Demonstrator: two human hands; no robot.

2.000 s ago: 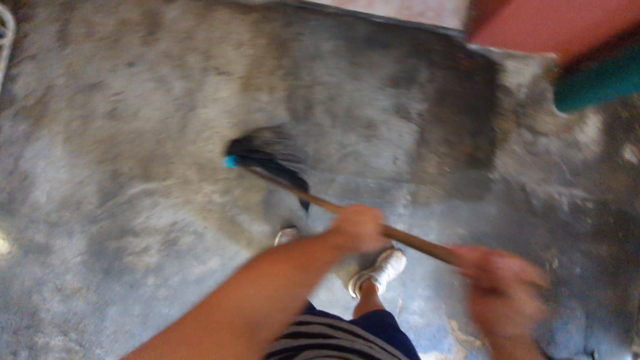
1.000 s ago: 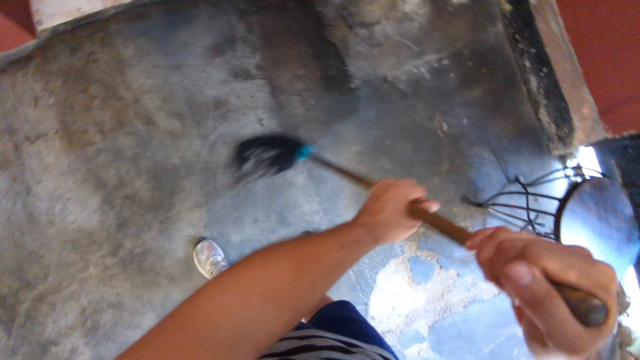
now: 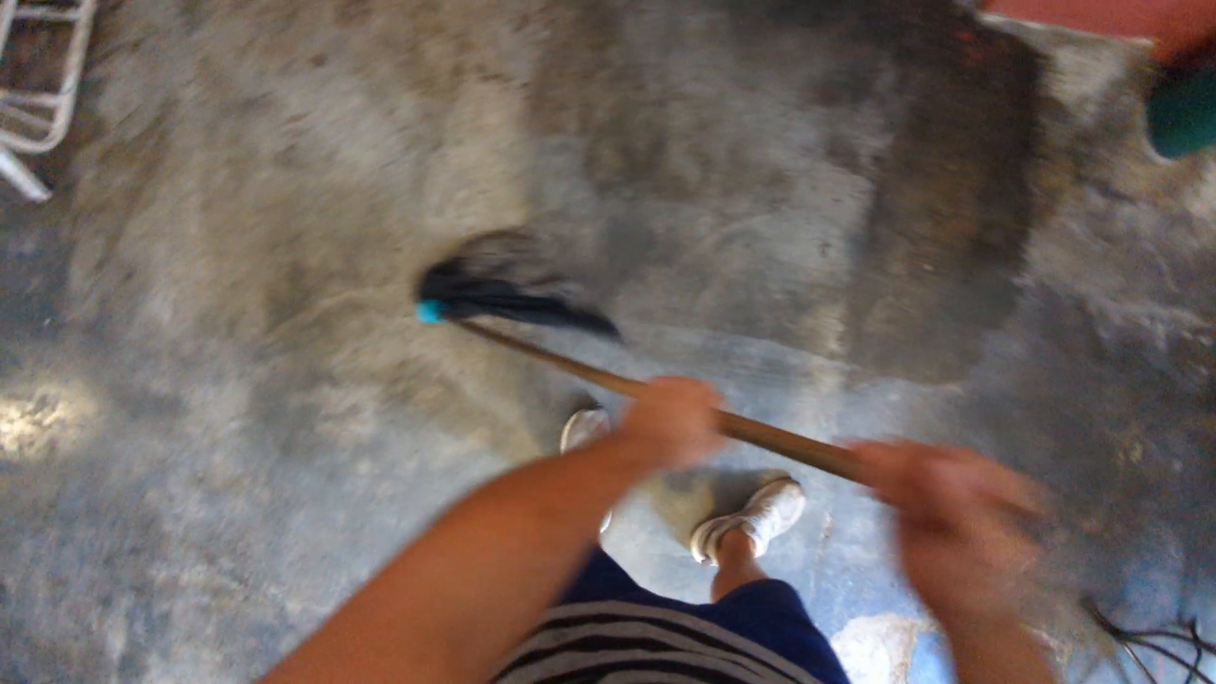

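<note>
A string mop with a brown wooden handle [image 3: 779,439], a turquoise socket [image 3: 430,311] and dark strands [image 3: 513,296] lies across the view. Its blurred strands trail to the right over the concrete floor [image 3: 313,190]. My left hand [image 3: 676,421] is closed round the middle of the handle. Nearer its upper end, my right hand [image 3: 950,508] grips the same handle and is blurred by motion. The handle slants from the mop head at the left down to my right hand.
White shoes [image 3: 760,518] stand below the handle. A white metal frame [image 3: 62,85] is at the upper left. A green object [image 3: 1183,112] and a red surface [image 3: 1083,14] are at the upper right. Dark thin bars [image 3: 1154,636] show at the lower right.
The view has swung back left since one second ago. The mop strands, which trailed left of the socket then, now trail right of it. Both hands still hold the handle.
</note>
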